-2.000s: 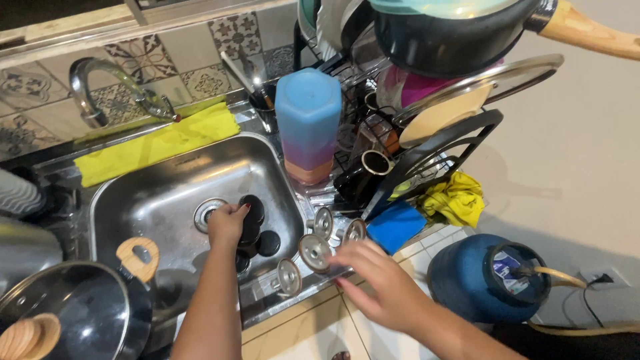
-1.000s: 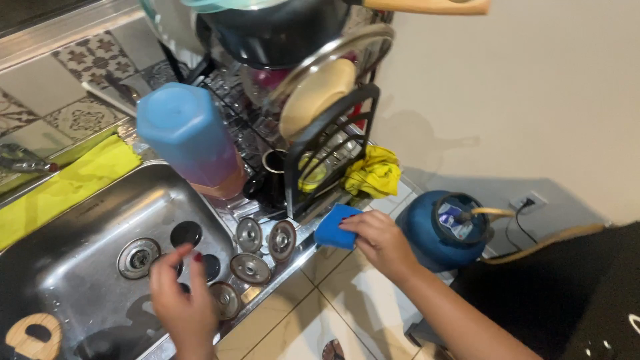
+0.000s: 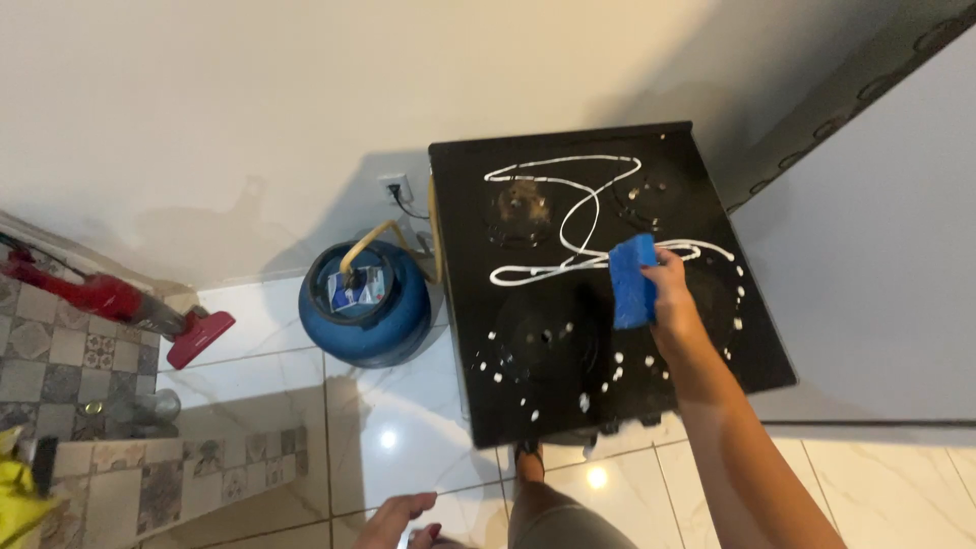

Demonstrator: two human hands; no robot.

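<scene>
My right hand [image 3: 671, 293] grips a blue sponge [image 3: 632, 282] over the middle right of a black stovetop [image 3: 568, 415]. Looping lines of white cleaning cream [image 3: 526, 274] run across the stovetop, with separate white drops along its front and right side. A brown stain [image 3: 522, 204] marks the rear left burner spot, and no burner caps sit on the surface. Low in the view, my left hand [image 3: 404, 522] is partly cut off by the frame edge; it holds nothing visible, its fingers apart, above the tiled floor.
A blue gas cylinder [image 3: 366, 320] with a yellowish hose stands left of the stove, near a wall outlet [image 3: 395, 188]. Farther left are a red vacuum cleaner [image 3: 114, 299] and a patterned tiled ledge [image 3: 191, 484]. A large pale panel [image 3: 877, 252] borders the stove's right side.
The view has swung from the sink to the stove. My right hand, empty two seconds ago, took the blue sponge beside the dish rack and now has it over the stovetop. My left hand has left the sink.
</scene>
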